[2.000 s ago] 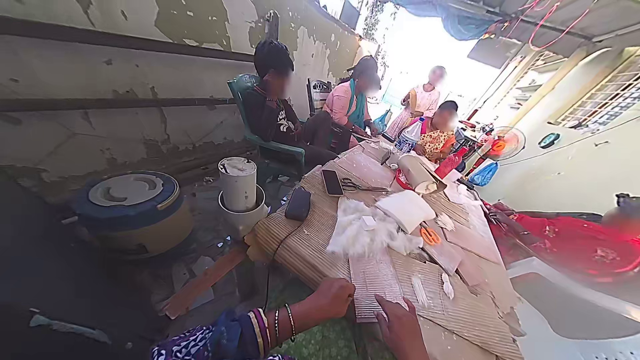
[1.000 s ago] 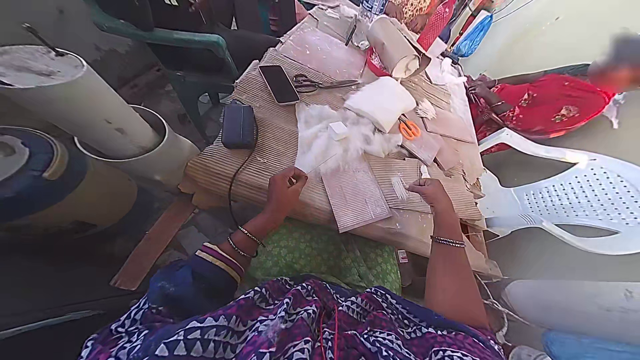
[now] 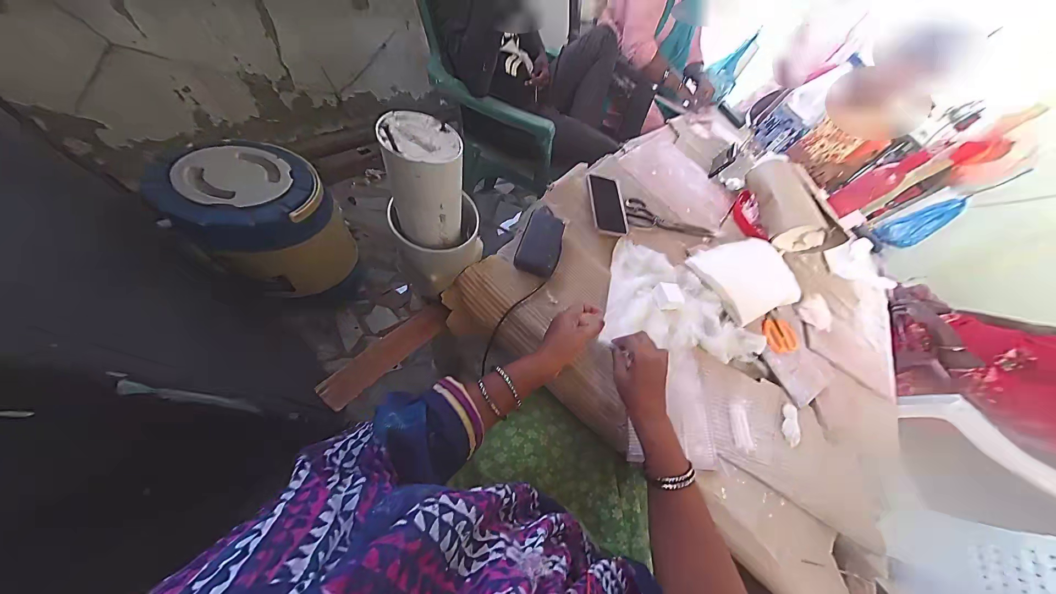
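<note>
My left hand (image 3: 571, 334) is raised with curled fingers at the near left side of a cardboard-covered table (image 3: 511, 301). Close on its right, my right hand (image 3: 642, 371) has its fingertips pinched; whether either hand holds something small cannot be told. Beyond them lies a heap of white cotton fibre (image 3: 643, 276) with a small white block (image 3: 668, 295) on it. A folded white pad (image 3: 747, 279) is behind the heap, and orange-handled scissors or a similar orange tool (image 3: 780, 335) lies to its right. A pale ribbed sheet (image 3: 693, 412) is partly under my right forearm.
A phone (image 3: 607, 204), dark metal scissors (image 3: 660, 221) and a dark corded box (image 3: 539, 242) lie on the table's far left part. A blue-lidded cooler (image 3: 247, 214) and a white cylinder in a pot (image 3: 425, 186) stand left. People sit beyond; a white plastic chair (image 3: 982, 503) is at right.
My hands were apart, on either side of the ribbed sheet, one second ago; now they are close together at the left of the cotton. The view has swung.
</note>
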